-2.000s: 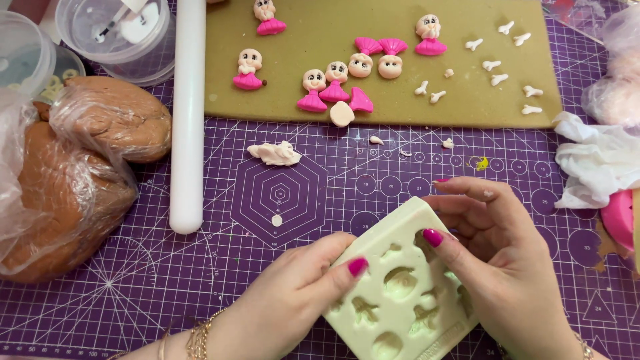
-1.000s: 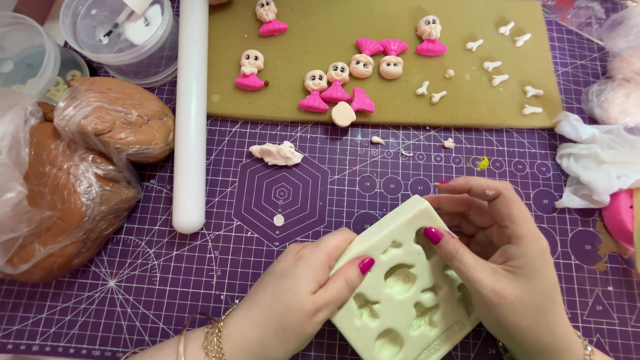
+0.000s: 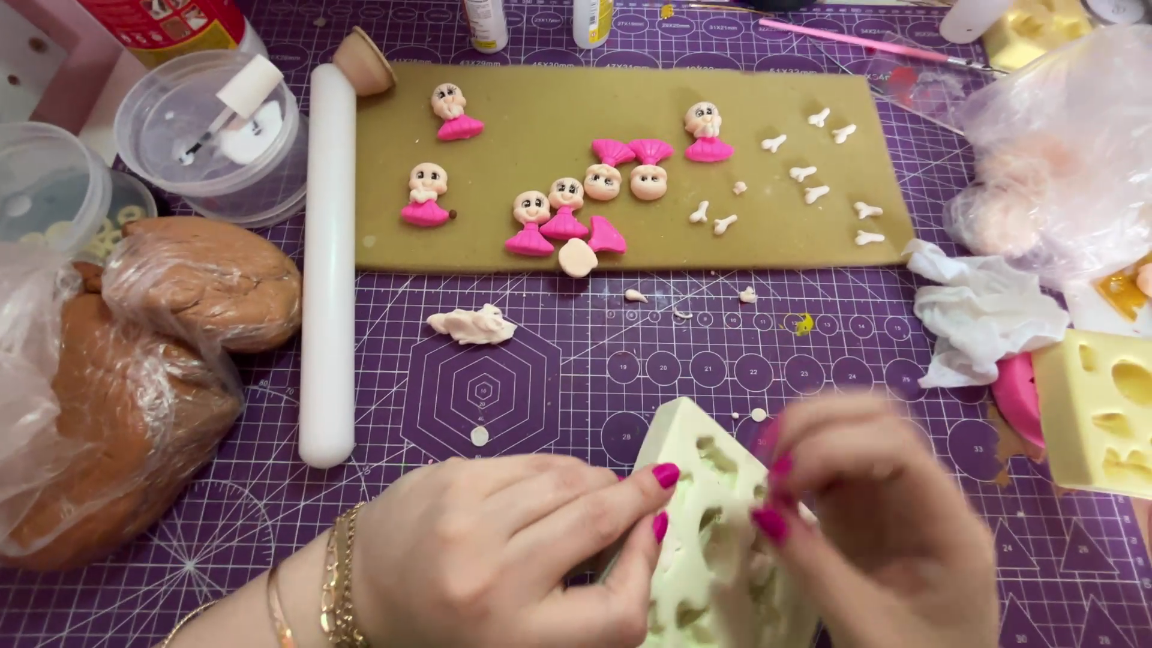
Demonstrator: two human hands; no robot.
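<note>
A pale green silicone mould [image 3: 711, 540] with several cavities stands tilted at the mat's near edge. My left hand [image 3: 513, 540] grips its left side, thumb and forefinger at the edge. Beside the mould's right side, my right hand [image 3: 873, 513] is blurred, its fingertips close together; whether they pinch anything cannot be told. Beyond the mould a lump of pale clay [image 3: 472, 325] lies on the purple cutting mat [image 3: 666, 315]. On the olive board [image 3: 540, 117] sit several small doll figures with pink dresses, such as one figure [image 3: 566, 207], and several small white bone-shaped clay pieces [image 3: 804, 174].
A white rolling pin [image 3: 328, 270] lies left of the board. Farther left are plastic-wrapped brown clay [image 3: 207, 288] and clear tubs [image 3: 216, 135]. On the right are a crumpled white tissue [image 3: 985, 310], a yellow mould [image 3: 1093, 405] and a plastic bag of pale clay [image 3: 1053, 162].
The mould has turned and tilted more upright. My right hand has lifted from its face to its right side, and my left fingers have shifted along its left edge. The view takes in more of the far table.
</note>
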